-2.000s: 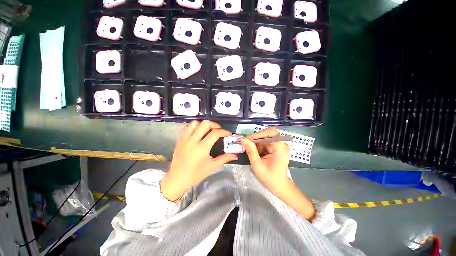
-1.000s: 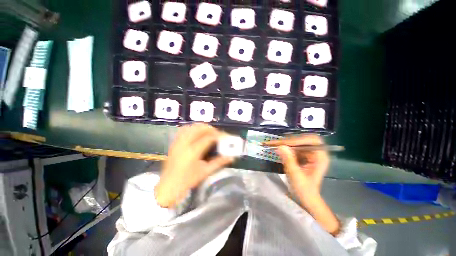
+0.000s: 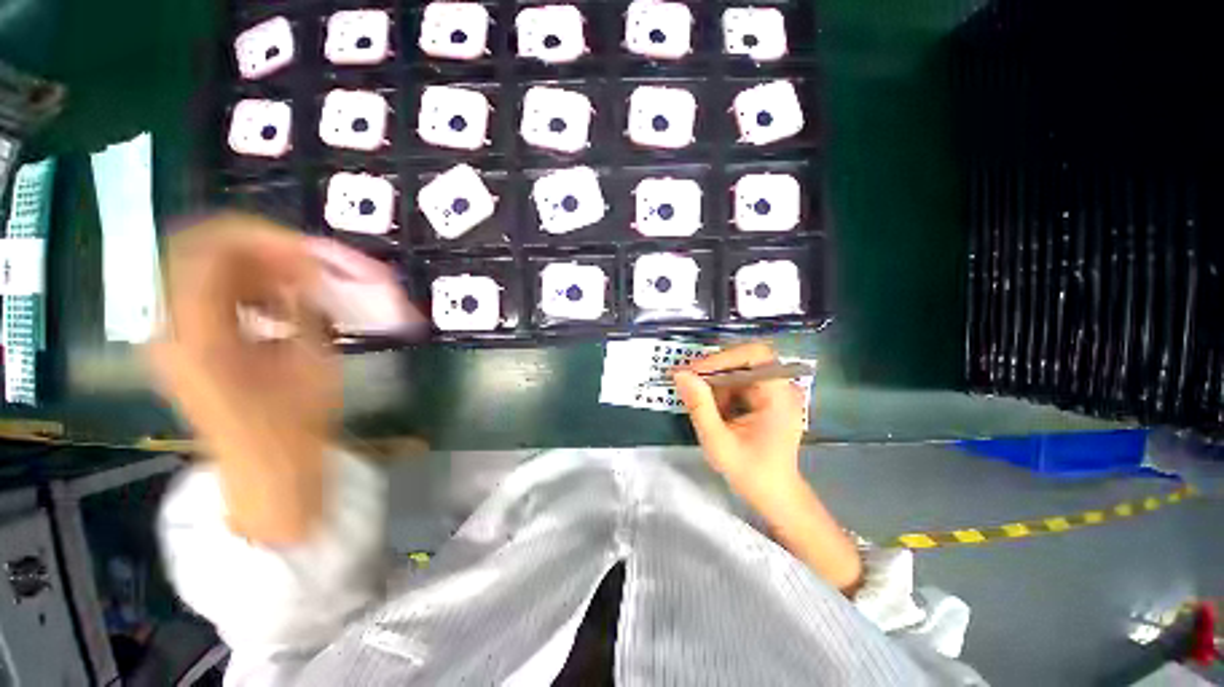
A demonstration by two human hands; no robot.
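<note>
A black blister tray [image 3: 516, 250] holds white housings [image 3: 463, 303] in its pockets. My left hand [image 3: 255, 329] is strongly blurred over the tray's lower left corner. White and pinkish smears show at its fingers; whether it holds a housing I cannot tell. It hides the bottom left pockets. The leftmost pocket of the row above looks dark, without a housing. My right hand [image 3: 746, 409] holds thin tweezers [image 3: 765, 377] pointing left, with the tip over the dotted sheet [image 3: 628, 376] at the bench's front edge.
Black ribbed stacked trays [image 3: 1074, 269] stand at right. Pale blank strips [image 3: 126, 255] and a banded teal dotted bundle [image 3: 23, 269] lie at left. A blue bin [image 3: 1081, 452] and yellow-black floor tape [image 3: 1060, 526] are below the bench edge at right.
My left hand has moved left from the front edge to the tray. The formerly empty second pocket now holds a housing; its left neighbour looks empty. The view has shifted.
</note>
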